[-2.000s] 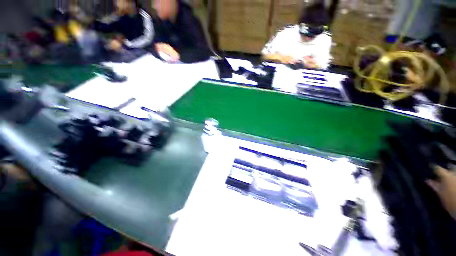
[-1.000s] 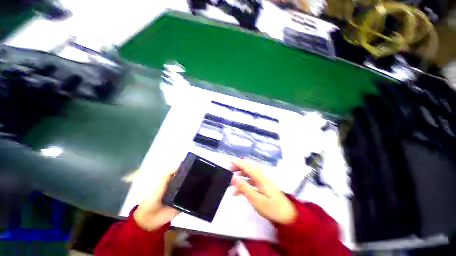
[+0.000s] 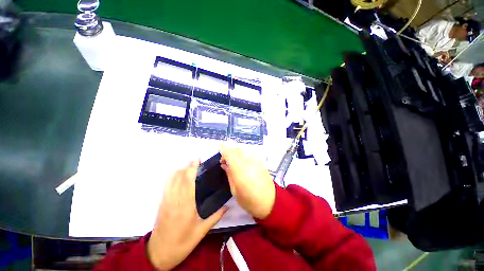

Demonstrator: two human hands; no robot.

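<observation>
A black display housing (image 3: 212,186) is held tilted between my two hands, above the near part of the white sheet (image 3: 114,180). My left hand (image 3: 180,211) grips its left side and lower edge. My right hand (image 3: 245,182) is at its upper right edge, fingertips touching the top corner. Whether anything is fitted on its face cannot be told. Beyond my hands, several black front panels (image 3: 169,83) with clear windows lie in two rows on the sheet, with shiny clear film around some of the near row.
A white pump bottle (image 3: 95,45) stands at the far left. A grey air blow gun (image 3: 286,161) with a yellow hose lies right of my hands. Black stacked trays (image 3: 419,153) fill the right. A green belt (image 3: 223,26) runs beyond. People (image 3: 443,37) sit far right.
The view has turned right and moved closer over the sheet. The housing is now tilted, its glossy screen no longer facing up. My right hand has closed in onto its edge.
</observation>
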